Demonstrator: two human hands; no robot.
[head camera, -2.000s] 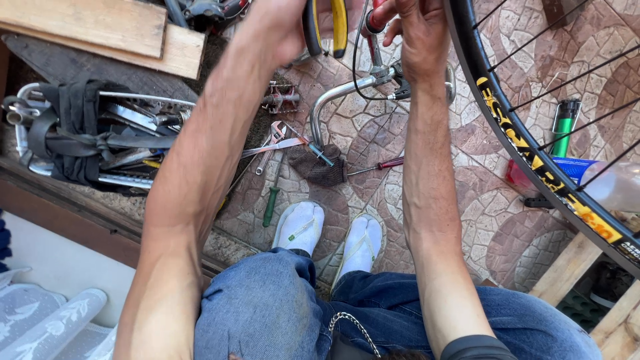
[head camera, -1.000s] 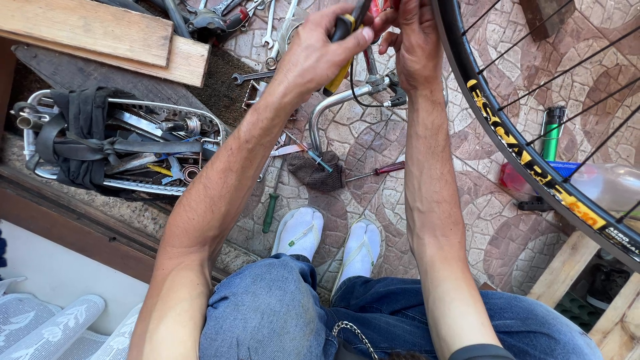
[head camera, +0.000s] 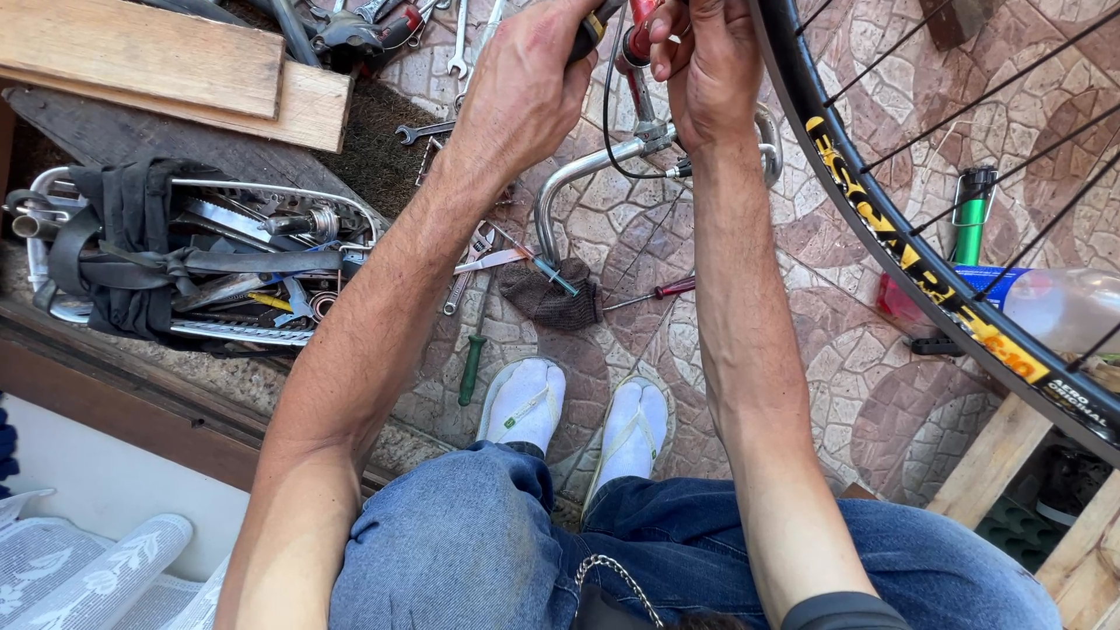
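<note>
My left hand (head camera: 529, 83), at the top middle, grips a tool's black and yellow handle (head camera: 591, 33); the tool's far end is out of view. Just right of it, my right hand (head camera: 717, 70) has its fingers bent beside a red bicycle frame tube (head camera: 643, 33); whether it holds something thin is unclear. Below the tube a chrome handlebar (head camera: 560, 175) curves down, with a black cable (head camera: 610, 131) looping to it. At the right stands a black bicycle wheel rim (head camera: 884, 227) with spokes.
A metal basket (head camera: 262, 184) of tools lies left, below wooden boards (head camera: 175, 70). On the paving are a dark knitted cloth (head camera: 560, 297), a green-handled screwdriver (head camera: 472, 367), a red-handled screwdriver (head camera: 674, 287) and a combination wrench (head camera: 459, 44). A green cylinder (head camera: 969, 223) and plastic bottle (head camera: 1050, 302) lie behind the rim.
Two seconds ago the yellow and black handles of the tool showed spread apart at the top; now my left hand is closed around them. My right hand stays near the red tube.
</note>
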